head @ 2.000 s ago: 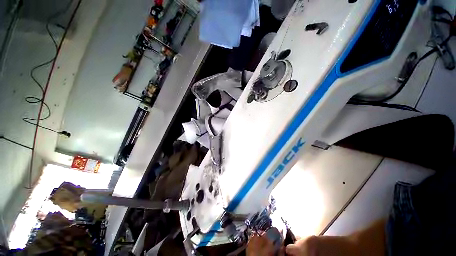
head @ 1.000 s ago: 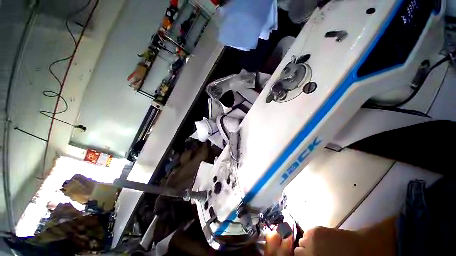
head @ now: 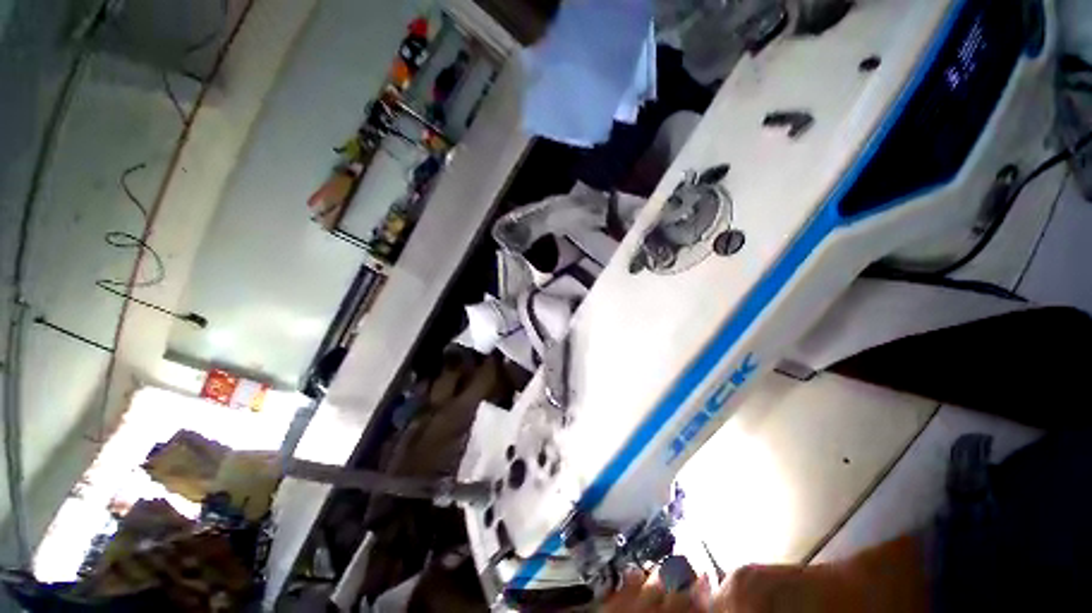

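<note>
The white sewing machine head (head: 647,347) with a blue stripe and "JACK" lettering runs diagonally across the view. Its needle area (head: 635,545) is at the bottom, beside a bright lamp glare. My right hand (head: 826,577) is at the bottom edge, right of the needle area, partly cut off. My left hand (head: 647,593) is a small blurred part at the bottom edge, just below the needle area. The fingers of both hands are cut off or blurred, and any fabric in them cannot be made out.
Grey pieces with dark edging (head: 545,287) lie tangled behind the machine head. A brown fabric heap (head: 443,419) is left of it. Light blue cloth (head: 587,72) hangs behind. A long pale table (head: 407,287) runs behind. A grey bar (head: 371,479) sticks out left from the machine.
The view has shifted, so the machine sits further right than two seconds ago. Both hands are lower in the frame and more cut off than one second ago.
</note>
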